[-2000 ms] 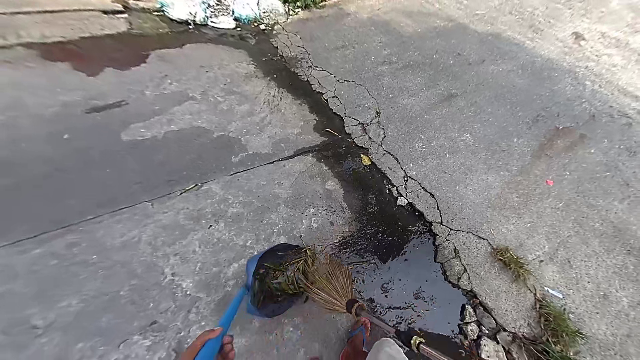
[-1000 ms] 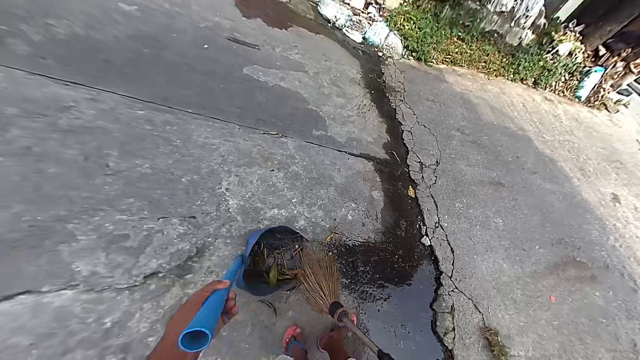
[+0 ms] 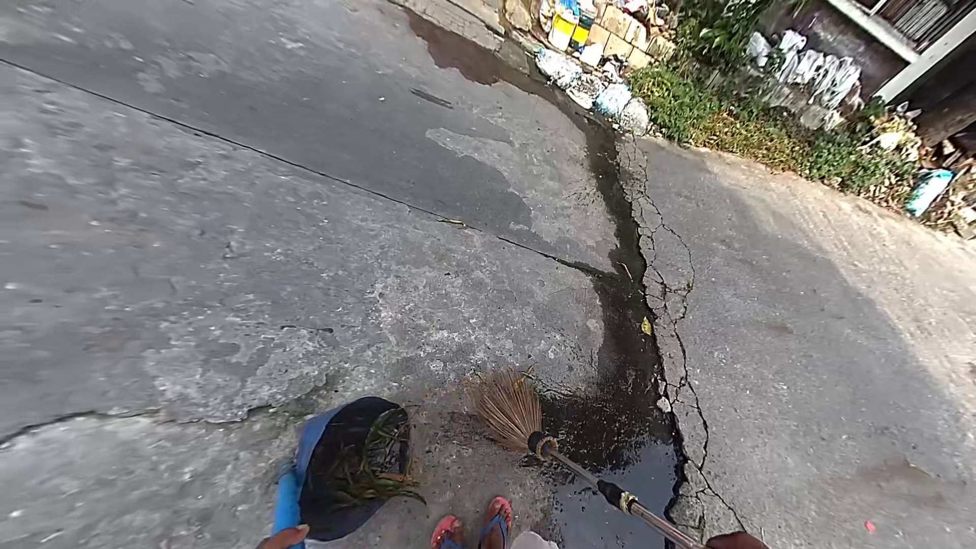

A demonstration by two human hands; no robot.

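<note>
At the bottom edge, my left hand point(image 3: 285, 537) grips the blue pipe handle point(image 3: 287, 499) of a dustpan point(image 3: 320, 438); only part of the hand shows. Wet-looking grass and leaves point(image 3: 381, 473) lie in the dustpan's dark scoop, some hanging over its rim. My right hand point(image 3: 736, 540), mostly cut off at the lower edge, holds the stick handle of a broom point(image 3: 509, 412). The broom's bristles rest on the concrete to the right of the dustpan, apart from it, by the left edge of the dark puddle point(image 3: 610, 488).
My feet in flip-flops point(image 3: 497, 518) stand between dustpan and puddle. A wet channel runs up along cracked concrete point(image 3: 679, 320), with a yellow leaf point(image 3: 646, 326) in it. Bagged rubbish point(image 3: 610, 99), weeds point(image 3: 686, 107) and a building edge are at the top right.
The broom's bristles, touching or close to the dustpan's mouth in the earlier frames, are now apart from it on the right. The view has shifted, showing more of the far roadside.
</note>
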